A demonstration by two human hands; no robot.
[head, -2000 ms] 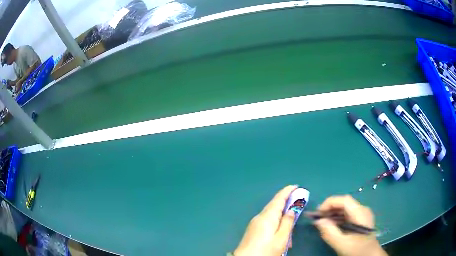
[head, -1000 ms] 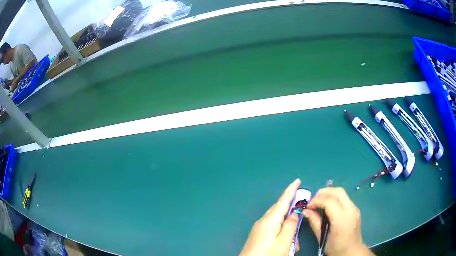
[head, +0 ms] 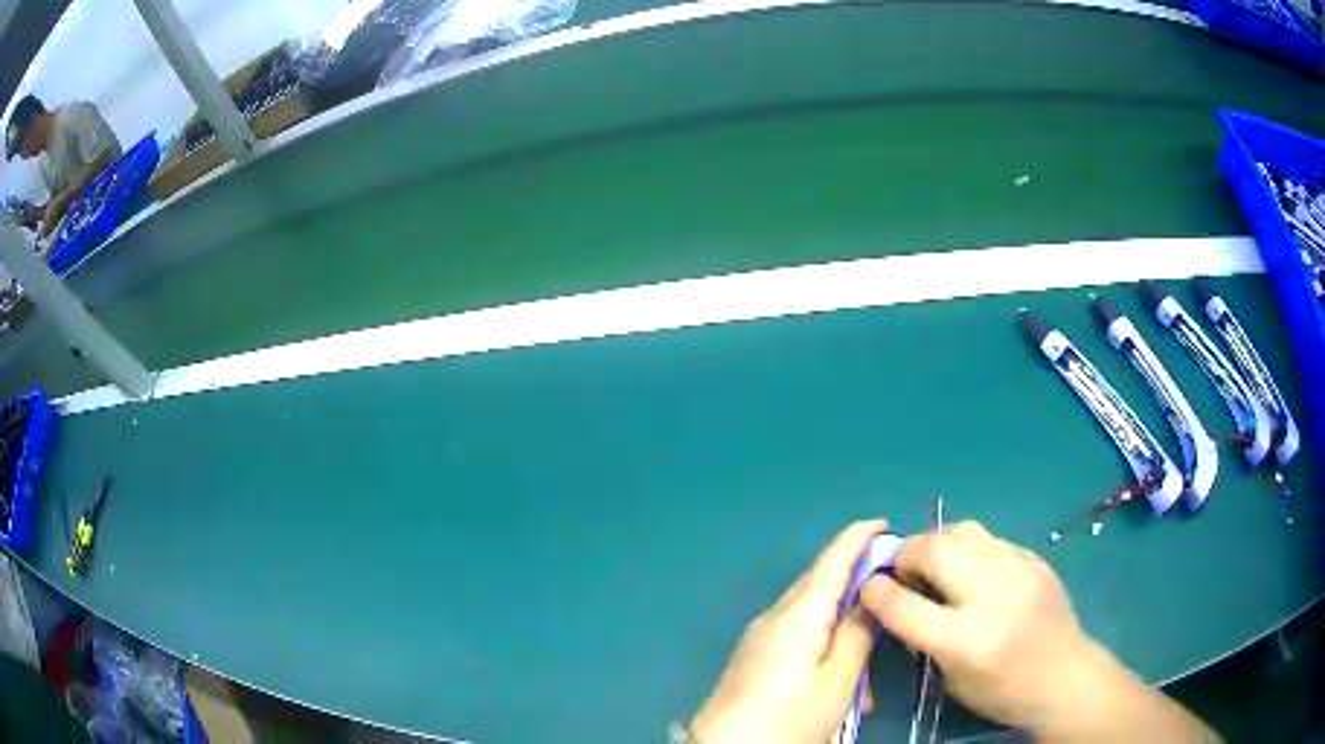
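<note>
My left hand holds a pale purple handle housing upright near the front edge of the table. My right hand is at the housing's upper end, its fingers and thumb over the opening, so the inner parts and wires there are hidden. Thin metal tweezers are held in the right hand, one end showing above the fingers and the rest below the palm. Several open housings lie side by side at the right, with red and black wires trailing from the bent end of the nearest ones.
A blue bin of housings stands at the right edge, another blue bin at far left. Yellow-handled cutters lie at left. A white strip borders the belt, which carries a small white speck. A person sits at far left.
The tweezers have swung from pointing at the housing to standing upright in my right hand. My right fingers have closed in over the housing's opening. The white speck on the belt has moved left.
</note>
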